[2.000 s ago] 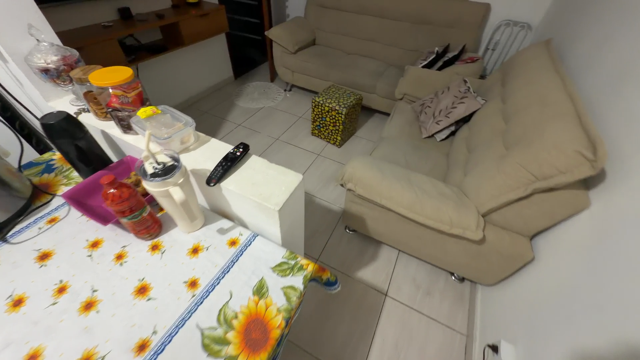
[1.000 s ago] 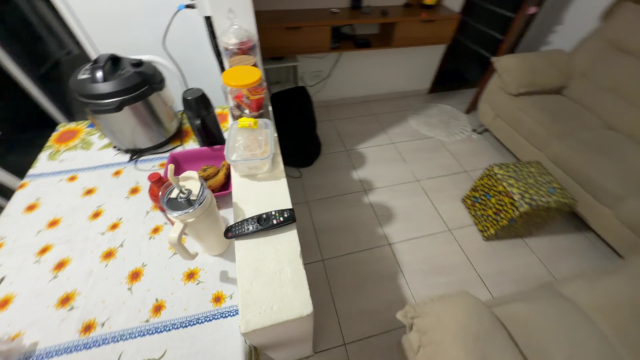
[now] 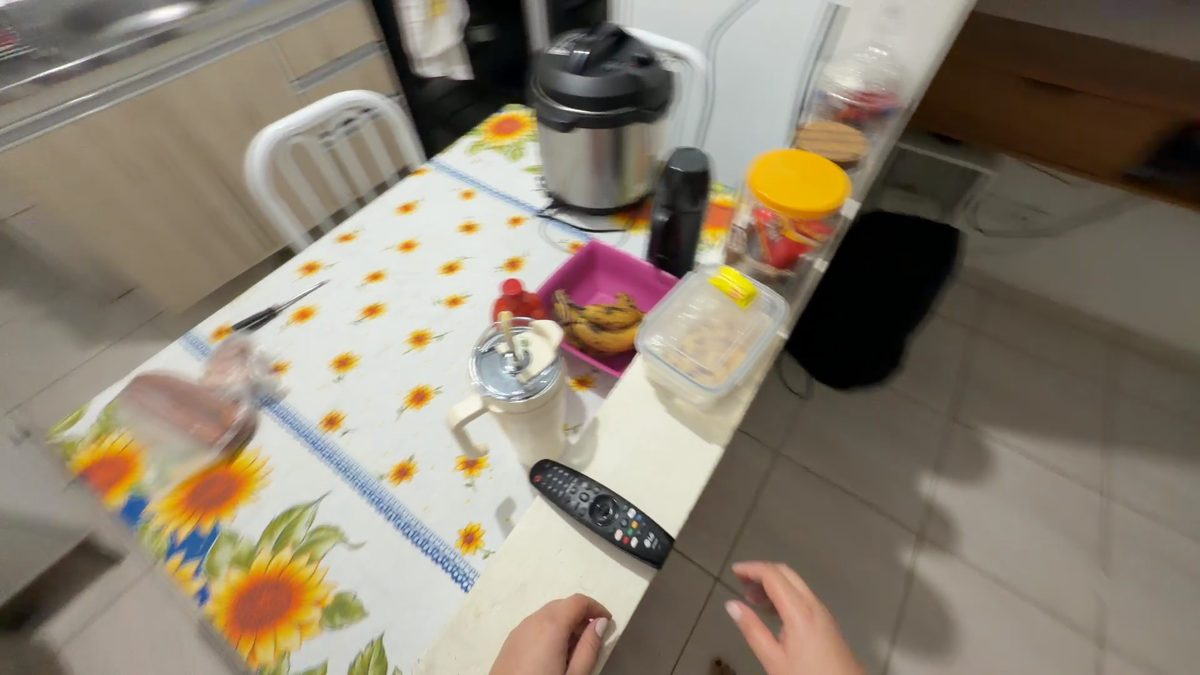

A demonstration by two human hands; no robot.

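My left hand [image 3: 555,637] is over the near end of the white ledge [image 3: 562,572], its fingers curled, and whether it holds anything is hidden. To its right my right hand [image 3: 797,623] is above the tiled floor, thumb and fingers apart, holding nothing. A black remote control [image 3: 603,512] lies on the ledge just beyond both hands. Past it, on the table, a cream tumbler [image 3: 525,403] with handle and straw stands beside a magenta basket [image 3: 607,265] with bananas [image 3: 600,323]. A lidded clear plastic container [image 3: 714,333] rests on the ledge.
A pressure cooker [image 3: 603,122], a black thermos [image 3: 679,211] and a red-capped bottle [image 3: 517,302] stand on the flowered tablecloth [image 3: 375,403]. A knife [image 3: 274,309] and bagged meat [image 3: 192,408] lie at left. A yellow-lidded jar [image 3: 792,211] stands farther along the ledge. A white chair [image 3: 328,155] is behind.
Both hands have come into view at the bottom. The view has swung left from the sofas toward the table and kitchen. The remote still lies on the ledge.
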